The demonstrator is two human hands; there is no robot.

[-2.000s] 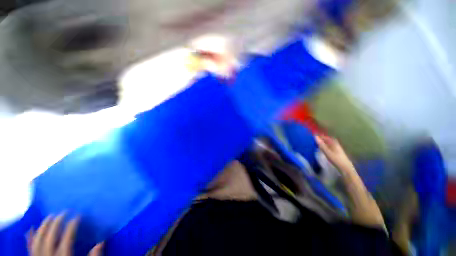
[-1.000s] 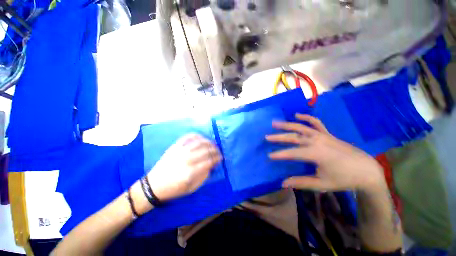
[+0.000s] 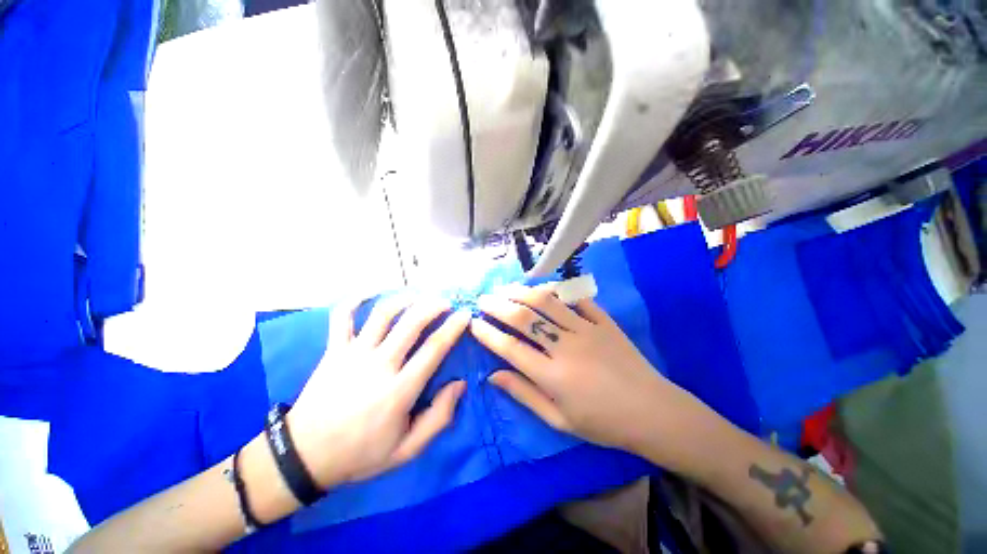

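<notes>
A royal-blue garment panel [image 3: 693, 335] lies across the table under the machine head. A lighter blue piece [image 3: 433, 476] lies on it, with a seam or edge running down its middle. My left hand [image 3: 373, 395] and my right hand [image 3: 568, 368] lie flat on the lighter piece, fingers spread, fingertips close together just in front of the needle area. The presser foot area [image 3: 525, 254] is partly washed out by lamp glare, so the needle is not clear.
The white HIKARI machine head [image 3: 492, 119] stands over the work. Scissors with yellow and red handles [image 3: 727, 247] lie behind it. Long blue panels [image 3: 65, 162] hang at the left. Smaller blue pieces [image 3: 866, 287] lie stacked right. Green cloth [image 3: 904, 444] shows lower right.
The view is closer to the machine head. The lighter piece has come under the needle area. Both hands have moved together and now press flat on it; the left hand's fingers have spread.
</notes>
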